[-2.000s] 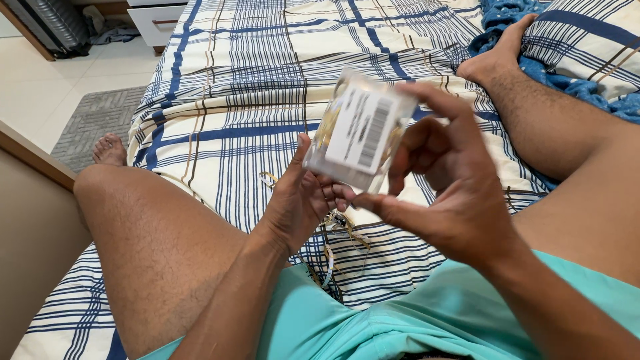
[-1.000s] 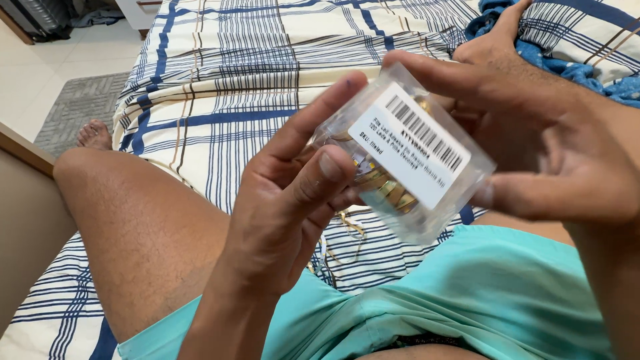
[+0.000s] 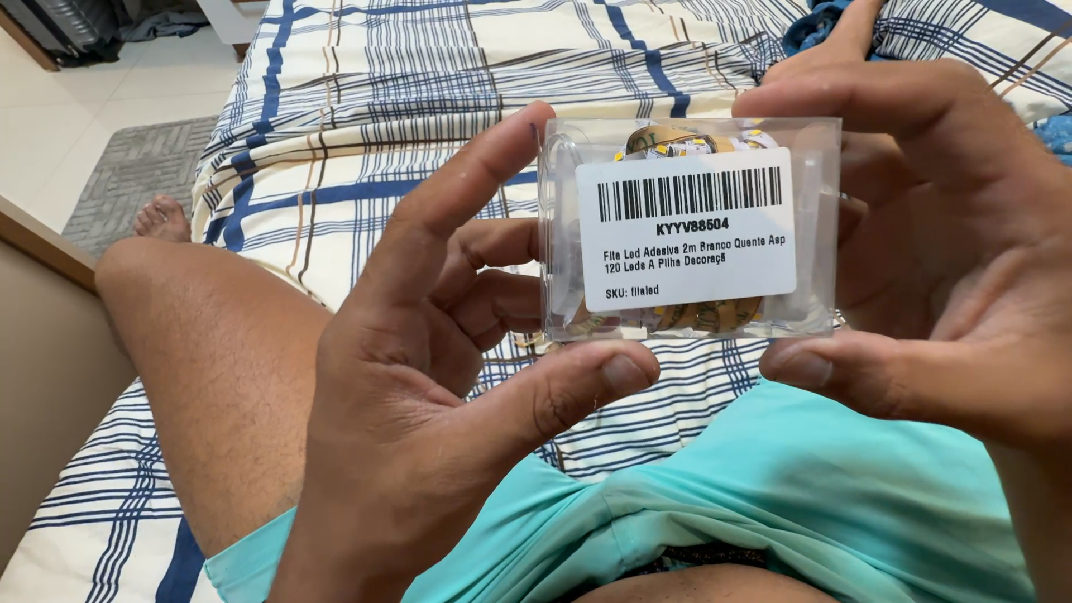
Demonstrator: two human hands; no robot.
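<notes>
A small clear plastic box [image 3: 816,209] is held level between my two hands, close to the camera. On its facing side is a white label [image 3: 687,276] with a barcode and writing. Behind the label a coiled LED strip [image 3: 712,314] with yellow chips and tan backing shows at the top and bottom. My left hand [image 3: 435,360] grips the box's left end, thumb under the bottom edge and index finger at the upper left corner. The right end is gripped by my right hand [image 3: 930,243], index finger on top and thumb below.
Under my bare legs lies a checked bedsheet [image 3: 377,155] in cream, blue and brown. A grey mat [image 3: 138,184] is on the tiled floor at the left, with a dark suitcase [image 3: 71,29] beyond. Blue cloth [image 3: 812,29] lies at the upper right.
The box has been turned from a slant to nearly level, its label now upright and sharp. Two seconds ago my left hand was lower, beside some loose strip on the bed.
</notes>
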